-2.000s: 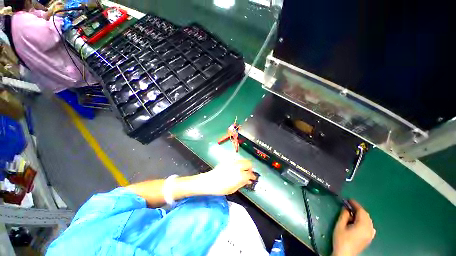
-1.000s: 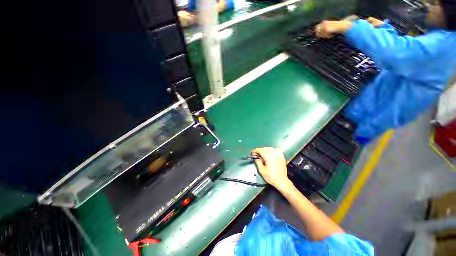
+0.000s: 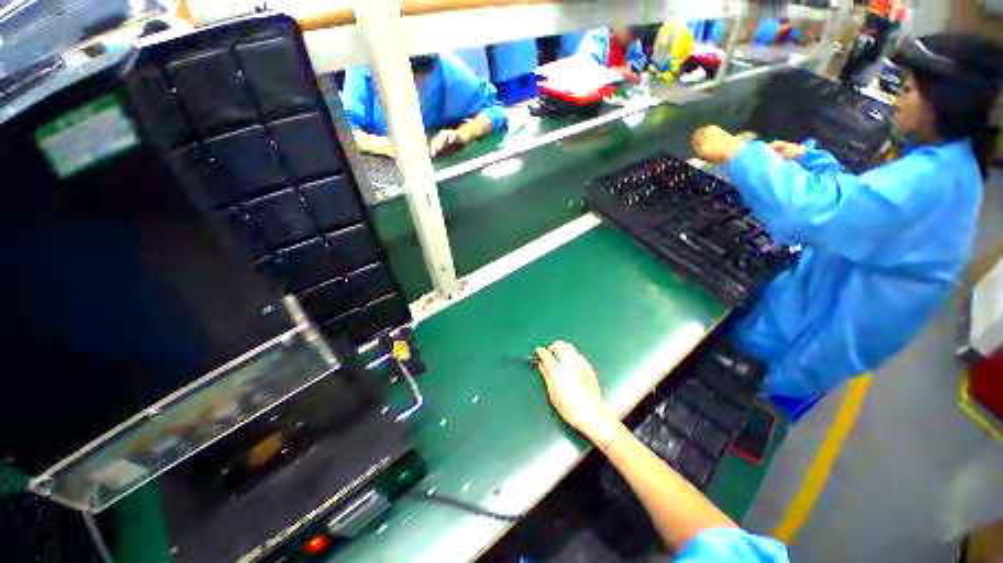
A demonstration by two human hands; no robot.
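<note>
My right hand [image 3: 572,390] is over the green bench at the centre, to the right of the black box-shaped machine [image 3: 319,456]. Its fingertips are closed on thin dark tweezers [image 3: 526,360] that point left; the tip is faint and blurred. I cannot tell whether the tips hold anything. The machine shows a tan block [image 3: 264,449] in its top recess and a lit red switch [image 3: 317,543] on its front edge. My left hand is out of the picture.
A clear guard [image 3: 187,412] spans the machine. A white fitting with yellow [image 3: 401,350] is at its right. A black cable [image 3: 473,507] runs to the bench edge. Black blister trays [image 3: 687,220] lie at the right, beside a person in a blue smock [image 3: 869,253].
The view has turned right and up. The left hand, seen two seconds ago, has left the picture. My right hand has moved from beside the machine's front to farther right over the bench.
</note>
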